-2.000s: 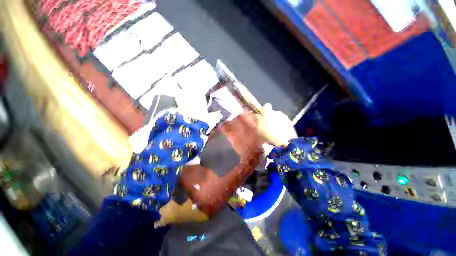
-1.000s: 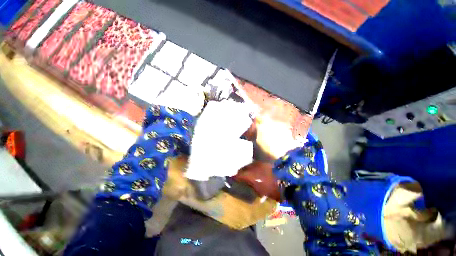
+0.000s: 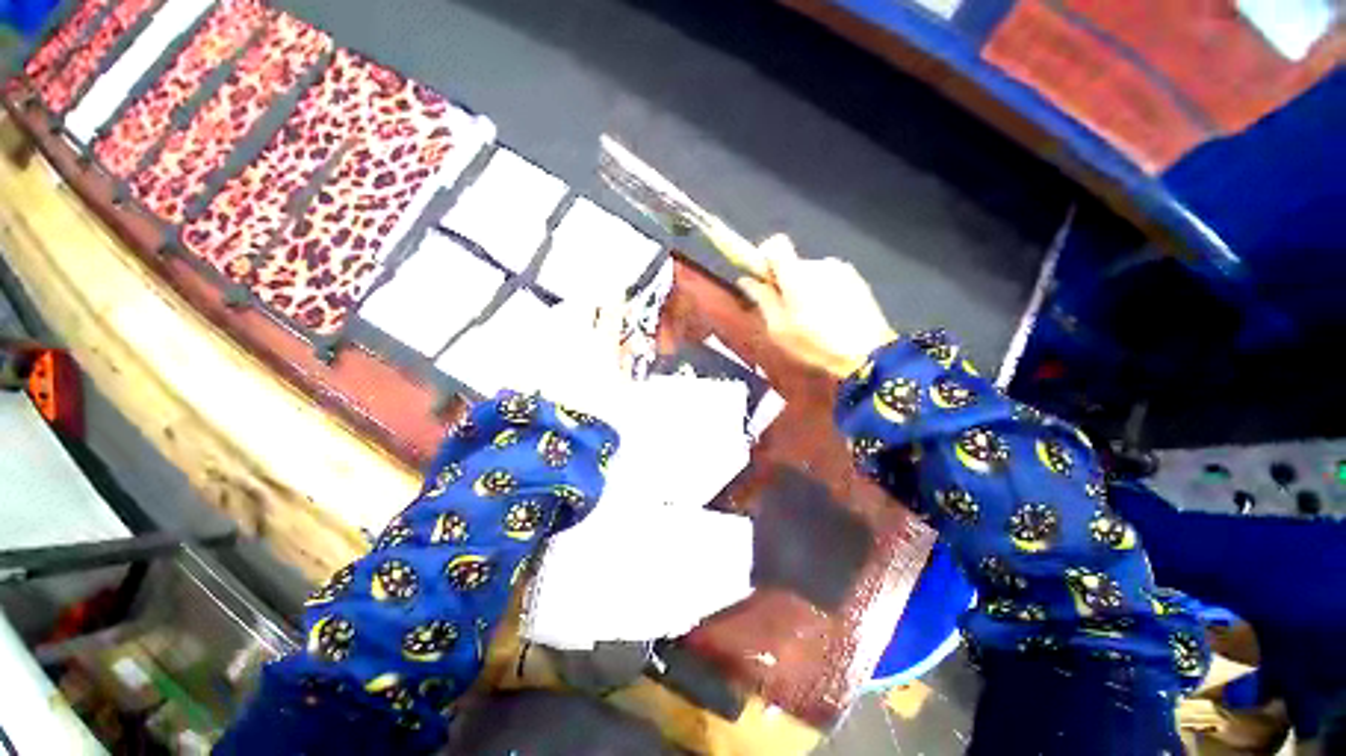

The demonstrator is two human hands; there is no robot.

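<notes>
My right hand (image 3: pixel 816 307) grips a long, pale, narrow brush or scraper (image 3: pixel 672 200), which points up and left over the dark grey sheet (image 3: pixel 517 74). My left hand (image 3: pixel 580 352) is bleached out against the white cut squares (image 3: pixel 492 204); its fingers and anything in them cannot be made out. Small black and white offcuts (image 3: pixel 647 318) lie at the right of the squares. Two larger white pieces (image 3: pixel 642 579) lie near me, overlapping, on the red-brown board (image 3: pixel 805 421). A dark grey piece (image 3: pixel 809 539) lies beside them.
Leopard-print panels (image 3: pixel 347 185) and a white panel (image 3: pixel 140 67) lie at the left. A pale wooden edge (image 3: pixel 222 392) fronts the board. The blue press (image 3: pixel 1092 148) is at upper right, a control panel (image 3: pixel 1255 480) at right, and a blue tub (image 3: pixel 930 613) below right.
My right hand has moved up and away from me, and the brush or scraper now shows clearly. The white pieces near me now lie overlapped lower down. The view has shifted.
</notes>
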